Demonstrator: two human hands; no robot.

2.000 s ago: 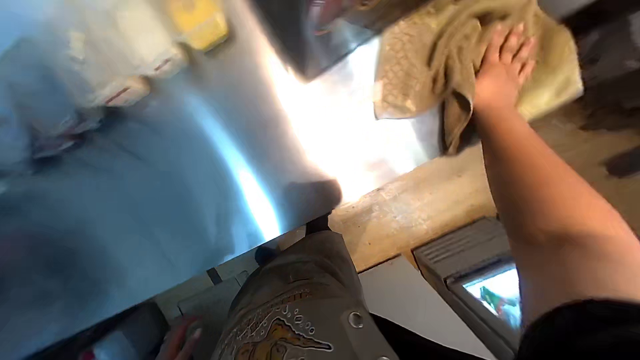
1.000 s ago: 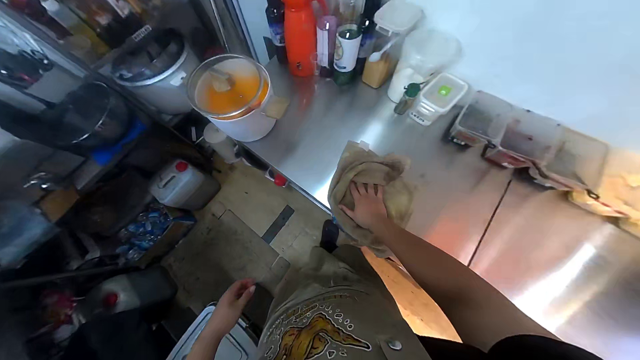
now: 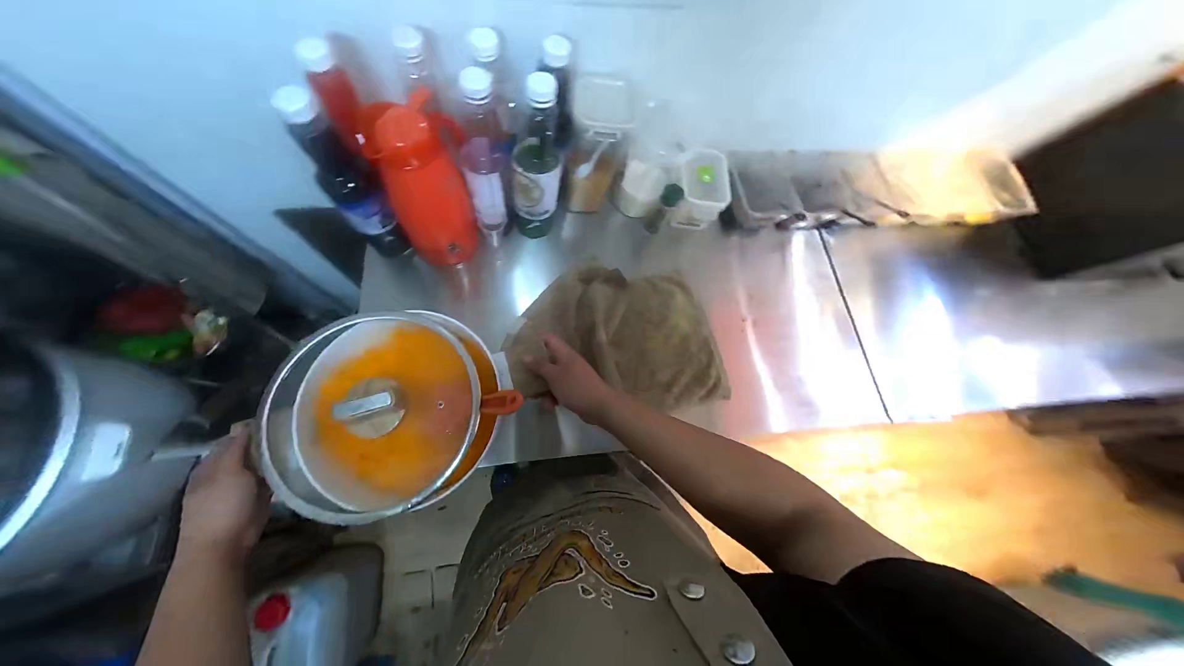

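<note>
A round pot (image 3: 277, 462) with a glass lid (image 3: 435, 370) and orange contents is at the left end of the steel counter. An orange utensil handle (image 3: 502, 401) sticks out at its right rim. My left hand (image 3: 220, 495) grips the pot's left side. My right hand (image 3: 566, 377) is at its right-hand handle, fingers closed around it, beside a brown cloth (image 3: 647, 338) lying crumpled on the counter. How much of the cloth my right hand also touches cannot be told.
Several bottles (image 3: 536, 176) and an orange-red jug (image 3: 425, 185) stand along the wall. Lidded containers (image 3: 705, 185) and a row of food bins (image 3: 832, 190) adjoin them. A large pot (image 3: 111, 444) is at the far left, above a plastic jerrycan (image 3: 314, 610) with a red cap.
My right hand has left the top of the cloth for the pot's handle. My left hand, empty and low before, now holds the pot's other side. The view has shifted greatly.
</note>
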